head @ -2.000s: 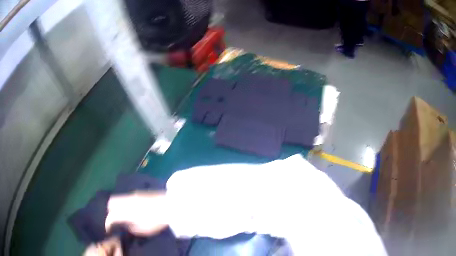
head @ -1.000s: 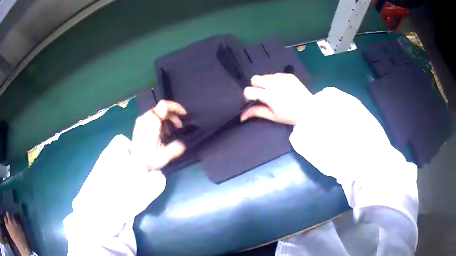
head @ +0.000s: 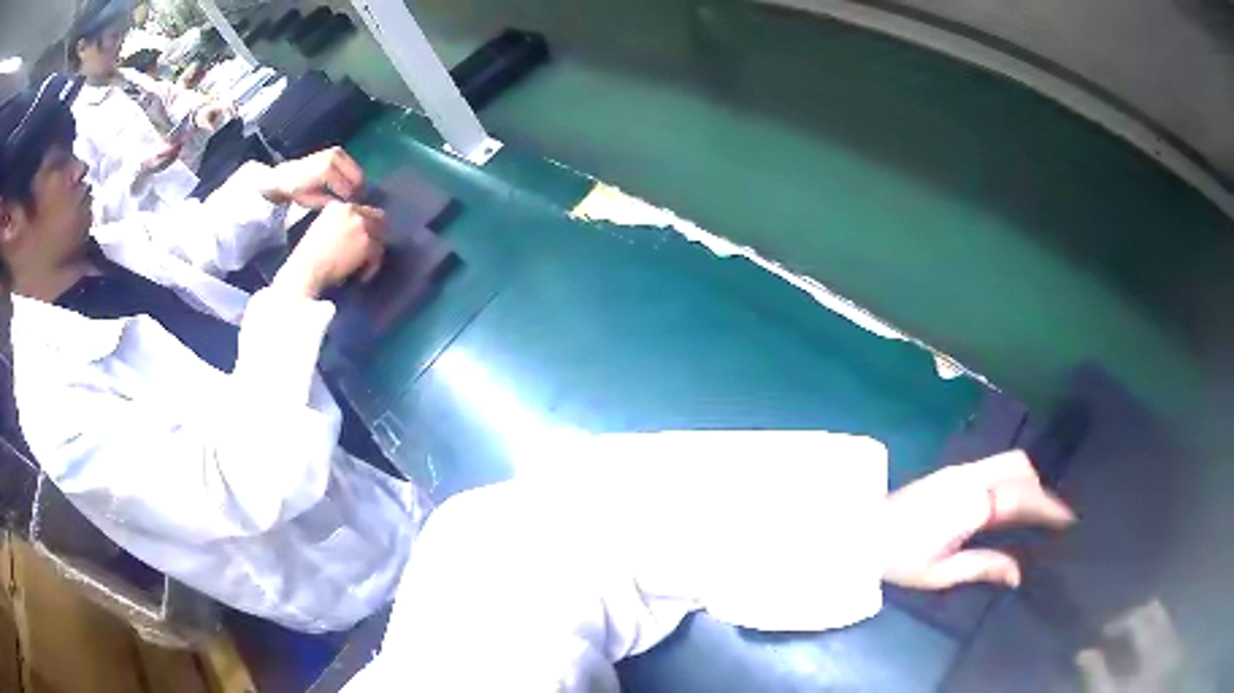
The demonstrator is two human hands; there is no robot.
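Observation:
Black card blanks, overlapping and blurred, lie at the right side of the view [head: 1130,474]. Some card shows raised dark parts near my fingers. My left hand [head: 968,521], with a thin red band on a finger, reaches over this card from a white sleeve. Its thumb and fingers are apart, with dark card between and under them; whether it grips the card is unclear. A pale blurred patch shows at the lower right edge; I cannot tell whether it is part of my right hand.
The blue-green table [head: 650,325] has a chipped edge beside a green belt [head: 866,176]. A white post [head: 426,81] stands at the edge. A worker in white [head: 203,447] handles black card [head: 406,257] at left; another worker is behind. A black box [head: 501,68] lies on the belt.
The view has swung to the left, bringing the other workers in. The card and my left hand now sit at the right. My right hand no longer shows clearly.

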